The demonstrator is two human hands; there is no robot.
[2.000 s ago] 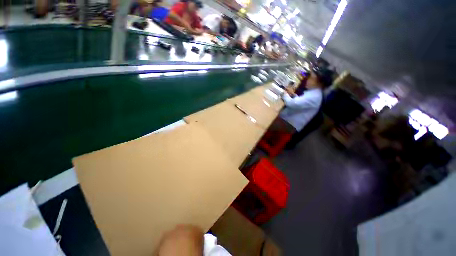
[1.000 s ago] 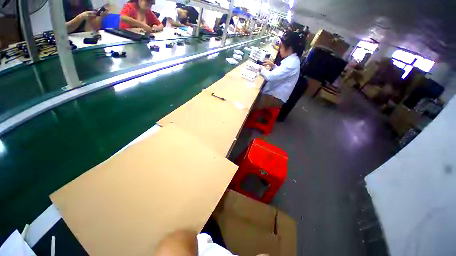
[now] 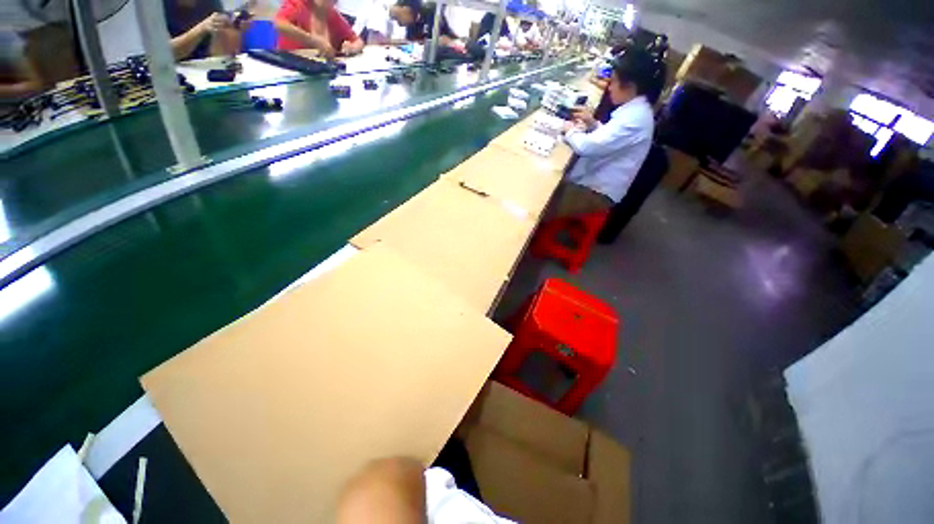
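A flat tan cardboard sheet [image 3: 328,368] lies on the bench nearest me. A rounded bare part of what looks like my right hand [image 3: 384,493] is at the bottom edge, over the sheet's near edge, with a white sleeve [image 3: 456,501] beside it. It is blurred and cut off, and its fingers cannot be made out. My left hand is out of the picture. A white sheet [image 3: 64,493] lies at the bottom left, and a thin white strip [image 3: 139,489] is on the dark gap beside it.
A green conveyor belt [image 3: 246,230] runs along the bench's left side, with small black parts [image 3: 268,103] beyond. More cardboard [image 3: 440,230] with a thin dark piece [image 3: 473,189] lies ahead. A red stool [image 3: 566,333] and carton [image 3: 543,450] are at right. A person in white sits farther along.
The view has levelled and sharpened since the oldest frame, and the bench has shifted slightly right since the middle one. The visible hand part stays at the bottom edge.
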